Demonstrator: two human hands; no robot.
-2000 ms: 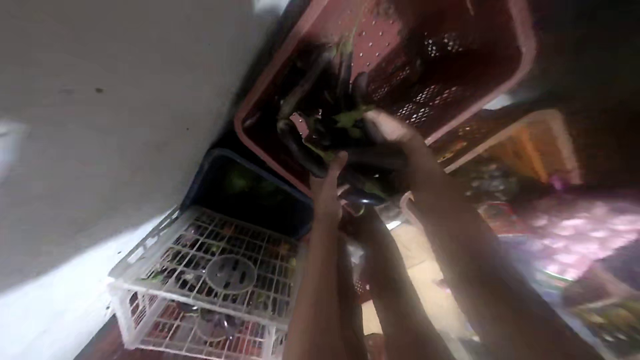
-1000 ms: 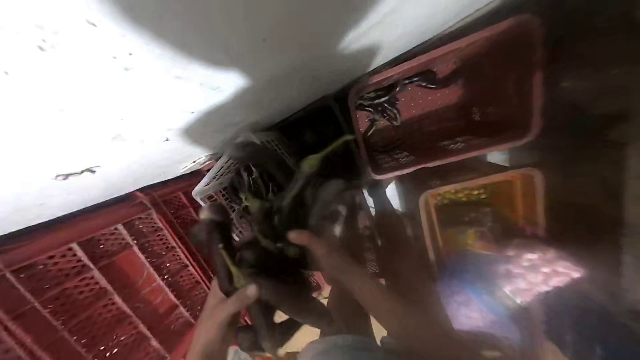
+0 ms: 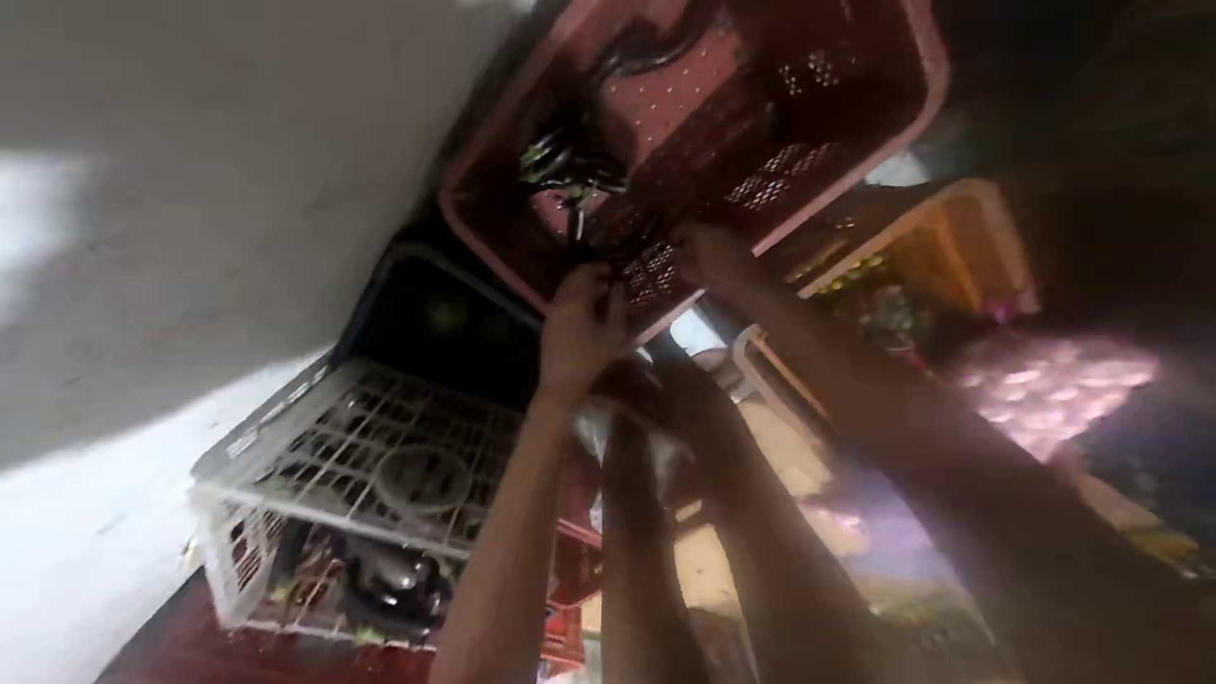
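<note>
Both my hands reach into a pink-red perforated plastic crate at the top. My left hand is inside its near corner, fingers bent downward; blur and shadow hide whether they grip anything. To its right, my right hand reaches in by the near side wall, its fingertips lost in the dark. Several dark, glossy eggplants with green stems lie in the crate just beyond my left hand. Another dark curved eggplant rests farther up.
A white lattice crate with dark produce inside stands lower left, beside a dark crate along the wall. An orange crate and a heap of pinkish round produce are at right. My legs are below.
A second ago both hands were low over the white crate with a bunch of eggplants. They are now in the pink-red crate, and that bunch is no longer in them. The view has swung.
</note>
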